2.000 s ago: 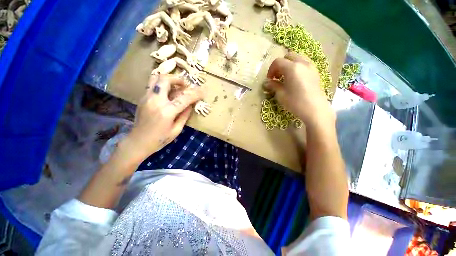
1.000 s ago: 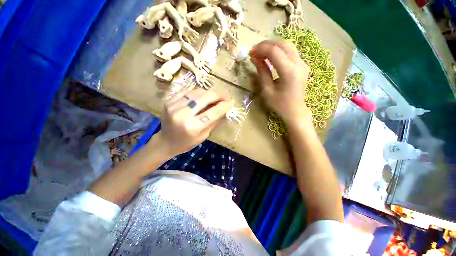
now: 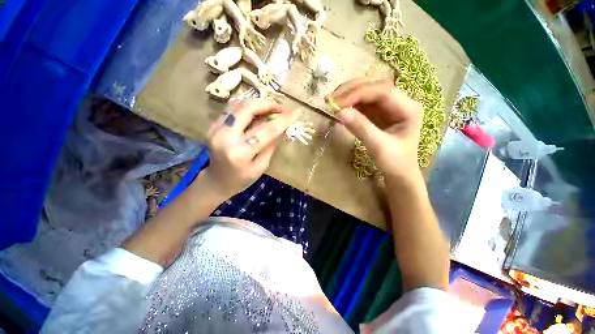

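Note:
My left hand (image 3: 244, 143) is closed around a beige moulded figure; only its splayed toes (image 3: 301, 132) stick out to the right of the fingertips. My right hand (image 3: 385, 124) pinches a small yellow ring (image 3: 333, 104) between thumb and forefinger, a little apart from the left hand. A heap of yellow metal rings (image 3: 417, 78) lies on the tan cardboard board (image 3: 166, 98), right of the right hand. Several beige figures (image 3: 227, 83) lie in a loose pile at the board's upper left. A thin dark stick or slit (image 3: 303, 104) runs between the hands.
A greyish spiky lump (image 3: 321, 68) lies mid-board. A blue crate (image 3: 52, 98) and crumpled translucent plastic (image 3: 98, 176) are at left. At right are a pink object (image 3: 478, 136), two translucent bottles (image 3: 527, 199) and a metal tray (image 3: 450, 189). A green surface (image 3: 515, 72) curves behind.
The left hand, with the figure, has moved right from the pile. The right hand has moved left off the ring heap, then slightly down, and a ring now shows at its fingertips.

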